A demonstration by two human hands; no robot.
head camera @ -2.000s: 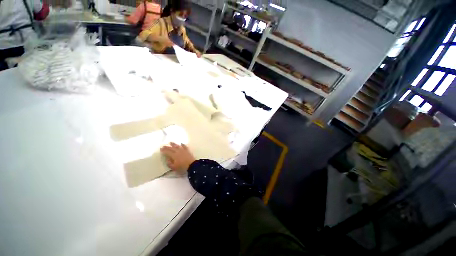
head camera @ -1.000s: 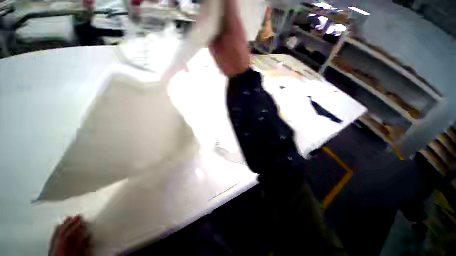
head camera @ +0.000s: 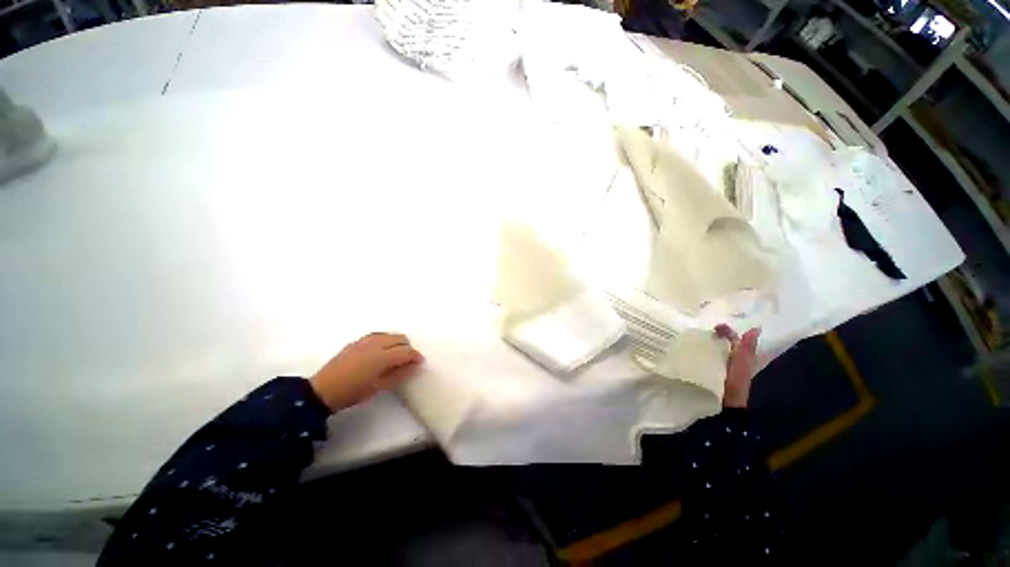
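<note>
A cream garment panel [head camera: 532,426] lies along the near table edge and hangs partly over it. My left hand [head camera: 368,371] is at its left end, fingertips curled on the cloth. My right hand [head camera: 740,366] is at its right end, beside a curled strap-like part, with fingertips pointing up and slightly apart; whether it grips the cloth is unclear. A stack of folded cream panels [head camera: 648,332] lies just behind, between the hands.
Beige fabric pieces [head camera: 703,249] are draped behind the stack. A bag of white items [head camera: 437,33] is at the back. A black strip [head camera: 869,235] lies at the right on the white table [head camera: 166,277]. A pale object [head camera: 20,138] stands at far left. Shelves [head camera: 941,100] are beyond.
The raised, blurred cloth is now down at the near table edge. My right hand has come down to the right end; my left hand has moved right onto the cloth. The view has shifted.
</note>
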